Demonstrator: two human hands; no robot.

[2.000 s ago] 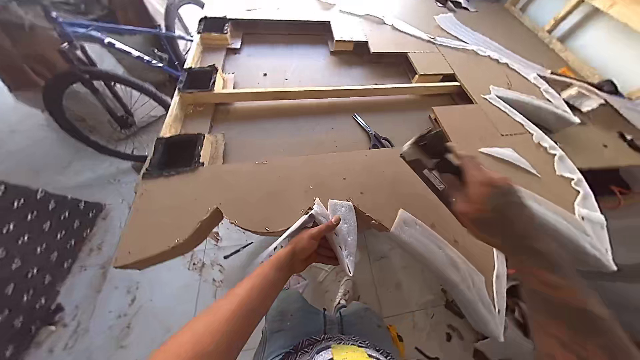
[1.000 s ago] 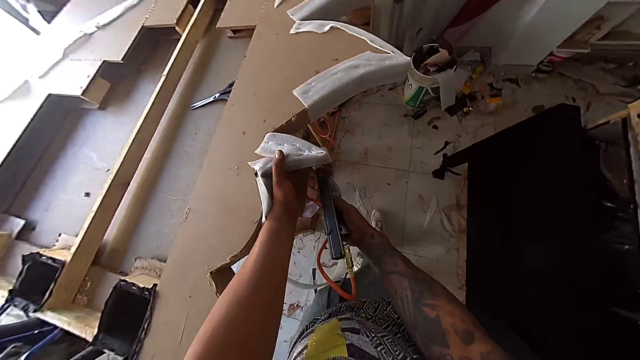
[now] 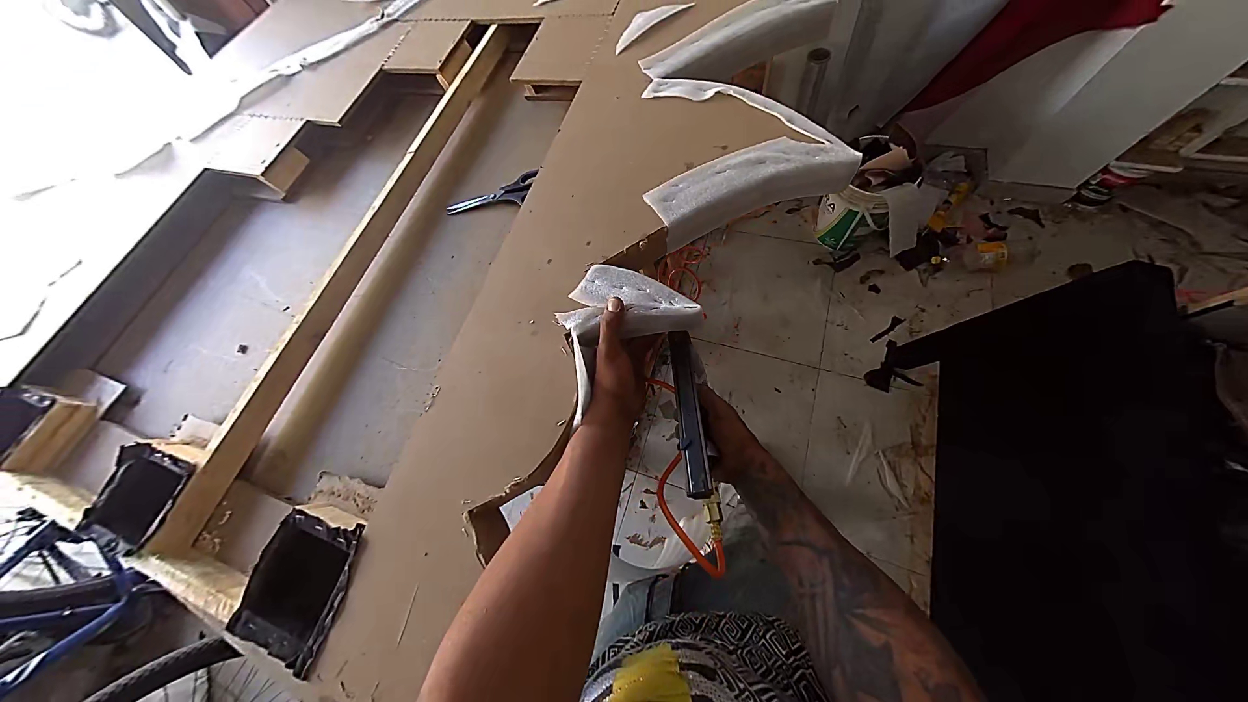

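My left hand (image 3: 616,375) presses a folded piece of white foam padding (image 3: 634,297) against the scalloped edge of a cardboard-covered wooden frame (image 3: 517,312), thumb on top. Just right of it, my right hand (image 3: 729,434) holds a pneumatic stapler (image 3: 689,419), its nose close under the foam; most of the fingers are hidden behind the tool. An orange air hose (image 3: 673,512) joins the stapler at a brass fitting. Farther along the edge, another white foam strip (image 3: 751,185) covers a curve of the frame.
Scissors (image 3: 495,193) lie in the frame's recess beside a long wooden bar (image 3: 341,273). Beyond the frame's edge stands a bucket of scraps (image 3: 854,216), with debris on the tiled floor. A large black panel (image 3: 1063,468) is at the right, a bicycle (image 3: 68,595) at the lower left.
My right hand, earlier above the cardboard with the stapler, has come down beside my left hand at the edge. The view has turned strongly to the right.
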